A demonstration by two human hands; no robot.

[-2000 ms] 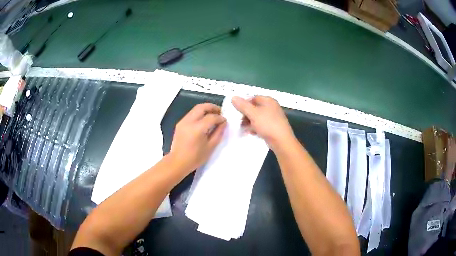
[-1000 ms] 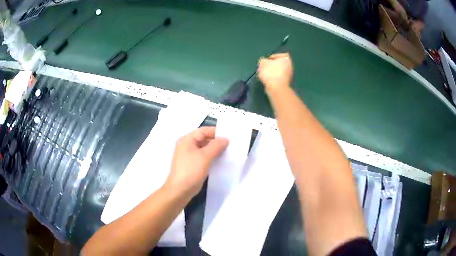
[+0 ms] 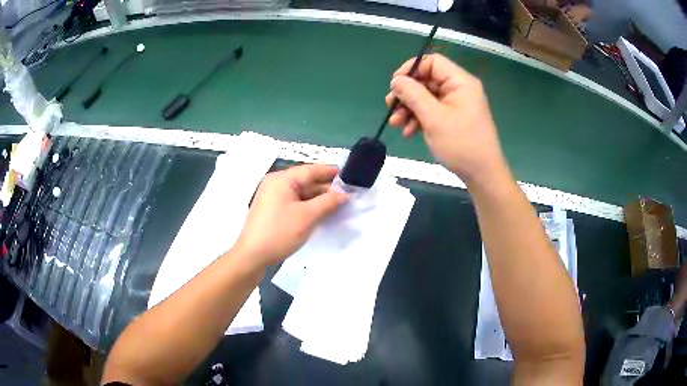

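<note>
My right hand (image 3: 444, 105) grips the thin stem of a black rod product (image 3: 364, 162), whose paddle-shaped head points down towards me. My left hand (image 3: 290, 215) holds the upper end of a white packing sleeve (image 3: 354, 205) between thumb and fingers. The lower edge of the black head meets the sleeve's mouth; how far it is inside cannot be told. A fanned working stack of white sleeves (image 3: 339, 309) lies under and below the hands. A reserve stack (image 3: 207, 219) lies left of centre, partly behind my left forearm.
Several black products (image 3: 177, 106) lie on the green conveyor belt (image 3: 301, 83) beyond the white rail (image 3: 444, 175). Ribbed clear trays (image 3: 83, 234) are at left. Filled sleeves (image 3: 493, 324) lie right, partly behind my right forearm. Cardboard boxes (image 3: 649, 235) stand at far right and upper right.
My right hand has lifted the black product off the belt area and brought its head to the sleeve mouth. My left hand still holds the sleeve, now separated at the stack's top.
</note>
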